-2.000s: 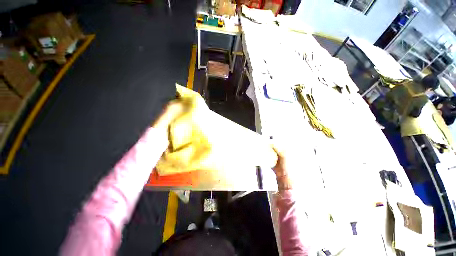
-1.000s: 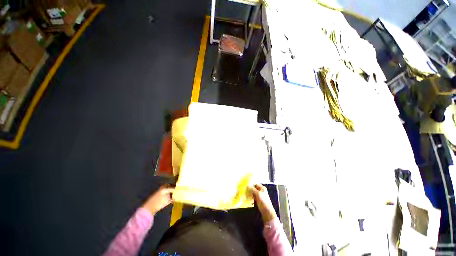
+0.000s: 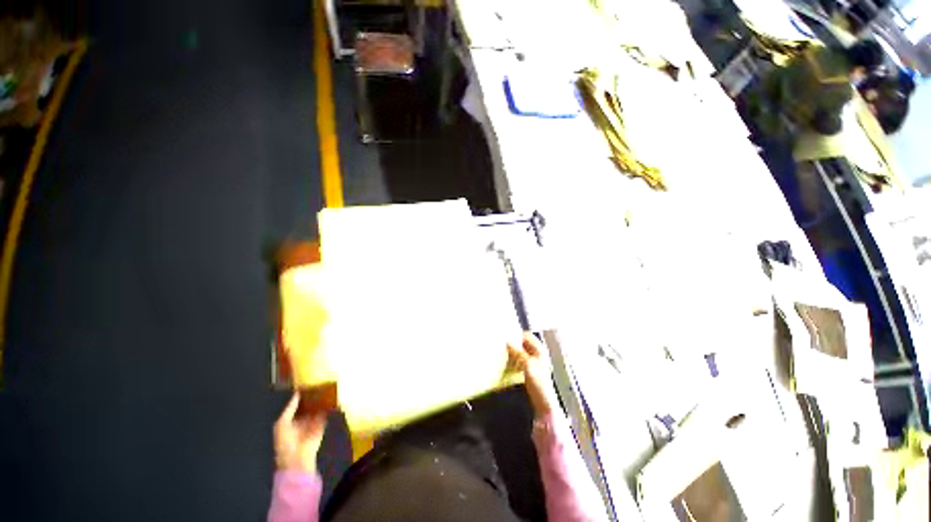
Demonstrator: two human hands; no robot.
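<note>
A large bag panel, white in the glare with yellow edges, lies in front of me over the side board. A yellow part of it shows along its left side. A red-orange pad shows beyond its left edge. My left hand is at the panel's lower left corner; blur hides whether the fingers grip it. My right hand holds the panel's right edge near the lower right corner, fingers on top.
The long white-covered table runs along the right, with a blue-rimmed tray, yellow strips and panels with brown patches. A small black clamp is beyond the panel. A stool stands ahead. A person is at far right.
The panel was first lifted and bunched at its left side, then laid flat. Since then my left hand has moved from the near-left edge to lower beside the corner. The view has shifted right.
</note>
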